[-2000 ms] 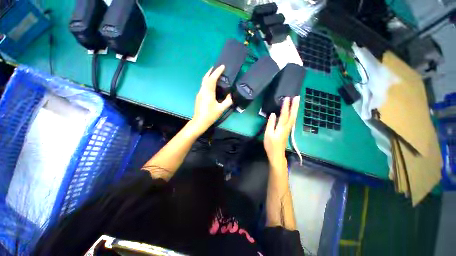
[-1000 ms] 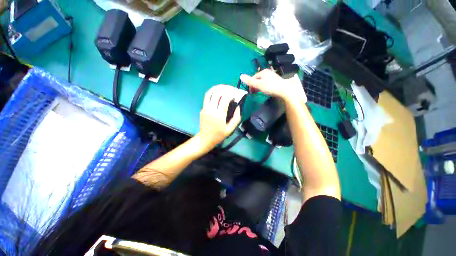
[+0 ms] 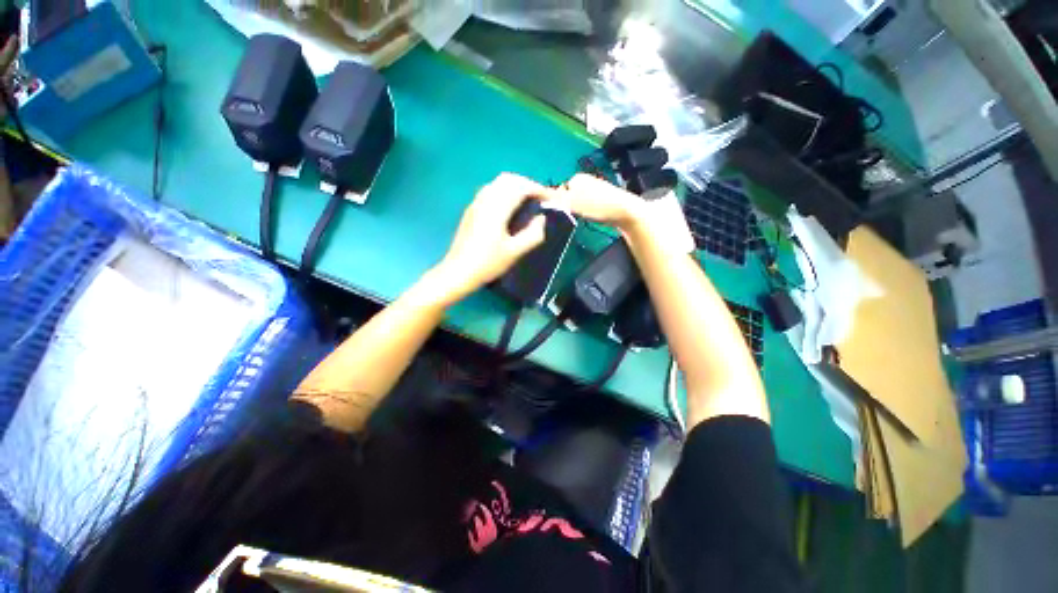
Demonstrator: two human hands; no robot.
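A dark grey corded unit (image 3: 540, 262) stands at the bench's front edge, tilted, its pale edge facing right. My left hand (image 3: 497, 232) is shut on its upper left side. My right hand (image 3: 594, 199) is at its top end, fingertips close to my left fingers; what they touch is hidden. A second unit (image 3: 607, 278) stands just right of it, and a third (image 3: 638, 319) is partly hidden behind my right forearm. Black cords run from them over the bench edge. Two more units (image 3: 269, 99) (image 3: 349, 125) stand together at the left.
A lined blue crate (image 3: 261, 304) is at lower left, a blue box (image 3: 91, 72) at upper left. Small black adapters (image 3: 636, 156), a clear plastic bag (image 3: 650, 87) and black pad grids (image 3: 717, 220) are beyond my right hand. Cardboard (image 3: 899, 348) lies at the bench's right end.
Since the earliest frame, my right hand has left the rightmost unit and moved to the left one. Since one second ago, that unit has turned, showing its pale edge, and my hands are closer together.
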